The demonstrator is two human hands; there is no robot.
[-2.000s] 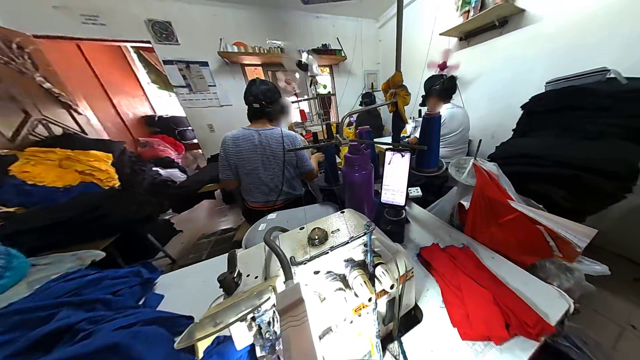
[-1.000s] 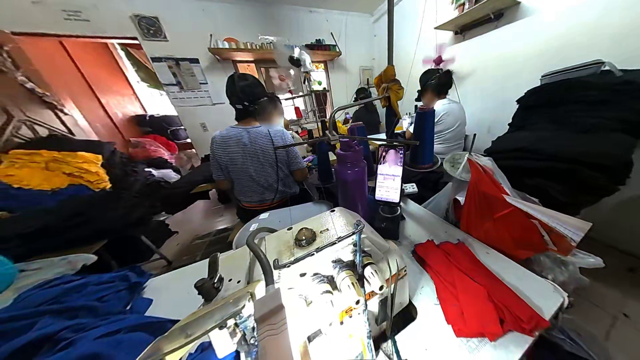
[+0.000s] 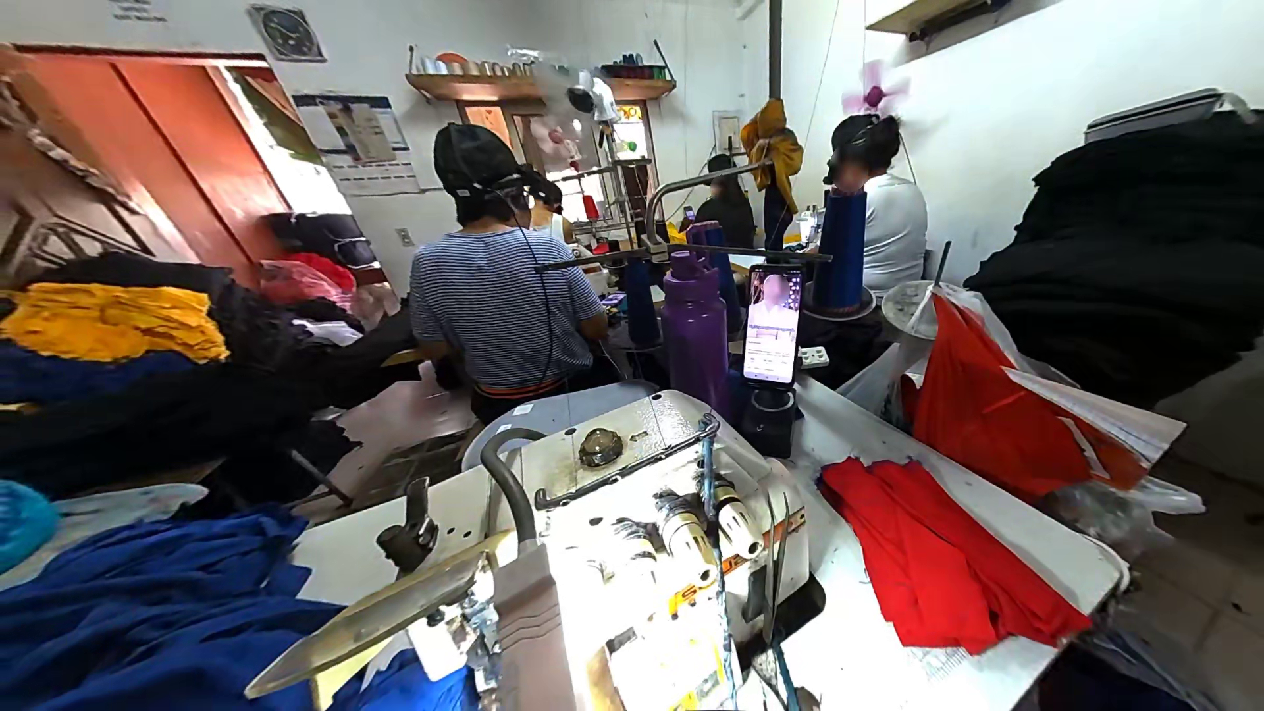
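Neither my left hand nor my right hand shows in the head view. A white overlock sewing machine (image 3: 632, 533) stands at the lower middle, brightly lit, with threads running down its front. Blue fabric (image 3: 178, 612) lies to its left, and more blue cloth (image 3: 410, 686) shows under the machine's left side. Folded red fabric (image 3: 948, 553) rests on the white table (image 3: 849, 632) to the right. Behind the machine are a purple bottle (image 3: 695, 331) and an upright phone (image 3: 772, 326) with a lit screen.
Blue thread cones (image 3: 839, 252) stand behind the phone. An orange-red cloth in a plastic bag (image 3: 997, 405) is at the table's right edge. Black fabric is piled high (image 3: 1136, 257) at right; yellow fabric (image 3: 114, 321) lies on a pile at left. A person in a striped shirt (image 3: 504, 306) sits ahead, others beyond.
The phone's screen shows a different picture than in the earliest frame. The view has shifted slightly.
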